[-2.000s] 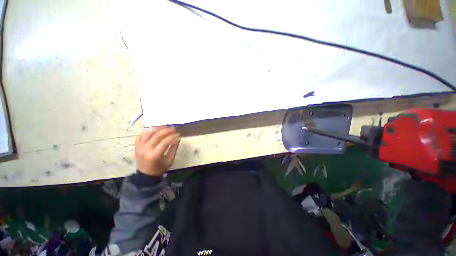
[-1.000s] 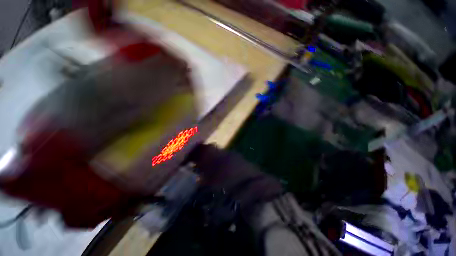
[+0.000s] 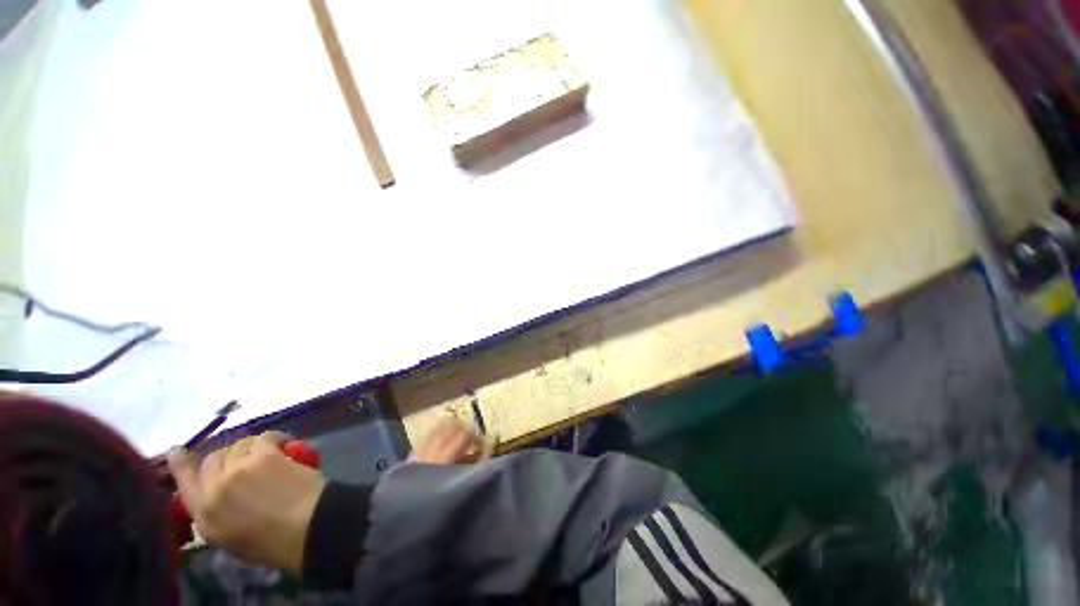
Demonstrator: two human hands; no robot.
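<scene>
The dark red body of the cutting machine (image 3: 83, 509) fills the lower left corner, blurred and cut off. My right hand (image 3: 255, 497) is closed around its handle, beside a small red part (image 3: 302, 453). The grey base plate (image 3: 355, 424) shows partly behind my hands at the table edge. The white paper (image 3: 533, 225) covers the fabric stack, whose thin dark edge runs just above the plate. My left hand (image 3: 450, 440) shows only as fingers at the table edge beyond my right sleeve. The rest is hidden, so its grip cannot be told.
A brown-gold block (image 3: 509, 101) and a narrow wooden strip (image 3: 355, 101) lie on the paper. A black cable (image 3: 83, 373) lies at left. Two blue clips (image 3: 766, 347) sit on the table edge (image 3: 640, 367). A metal bar (image 3: 930, 107) crosses at right. Green floor shows below.
The view has swung right along the table, bringing the block, strip and clips into view. The machine is now at lower left instead of right. My left hand is now beside the base plate.
</scene>
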